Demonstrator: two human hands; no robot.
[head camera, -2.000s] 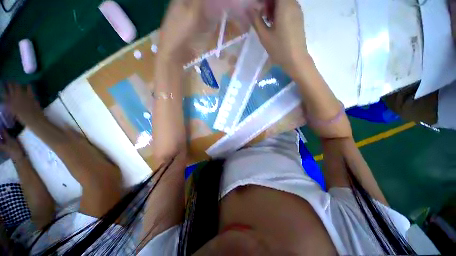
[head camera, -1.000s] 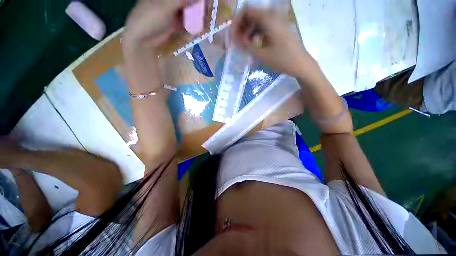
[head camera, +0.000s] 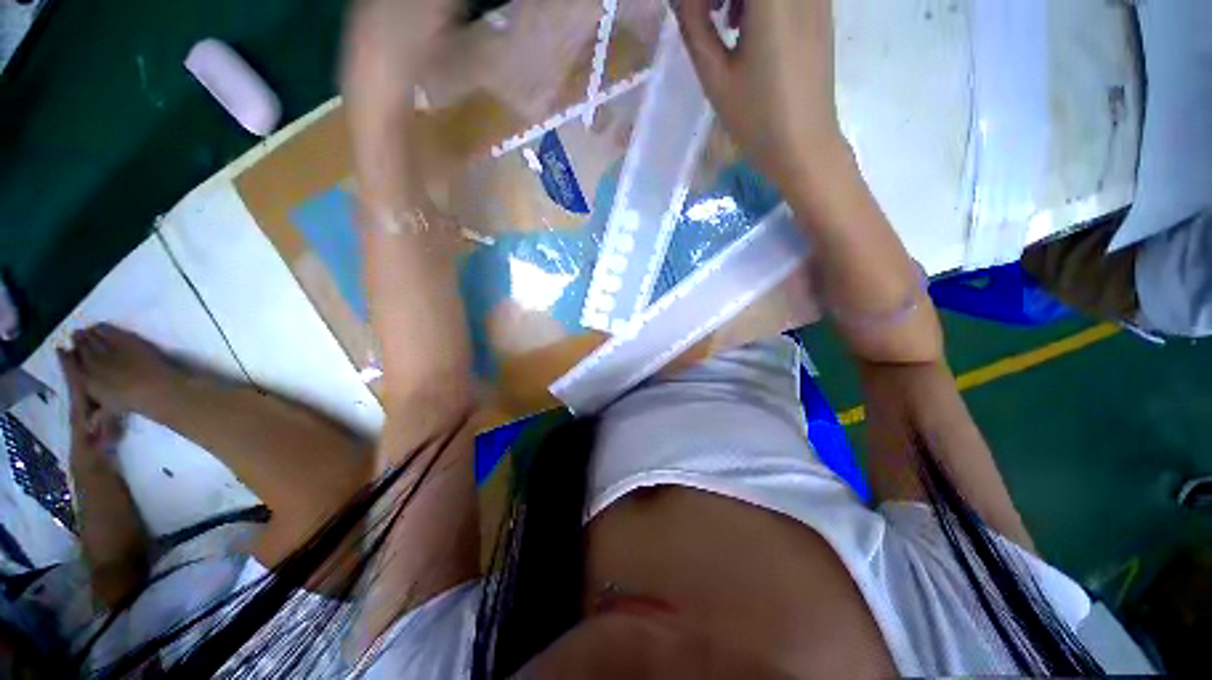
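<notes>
A long sticker strip (head camera: 647, 186) with a row of small pale pieces lies on the tan and blue work board (head camera: 525, 361). A second white strip (head camera: 691, 308) lies slantwise across its lower end, near my lap. My right hand (head camera: 758, 53) is at the top edge, over the upper end of the first strip, with bent fingers; what it holds, if anything, cannot be made out. My left hand (head camera: 405, 29) is blurred and cut off by the top edge, and its fingers are hidden. No pink device shows in either hand.
A pink device (head camera: 234, 86) lies on the dark green belt (head camera: 100, 146) at upper left. Another person's hands (head camera: 106, 379) and arms are at the left over the white bench (head camera: 219, 312). White tape lines and a dark blue label (head camera: 561, 173) are on the board. Another person's sleeve is at right.
The pink device seen at my left hand a second earlier no longer shows. My left hand has moved up towards the top edge; my right hand has moved up and right. The neighbour's hands have come into view.
</notes>
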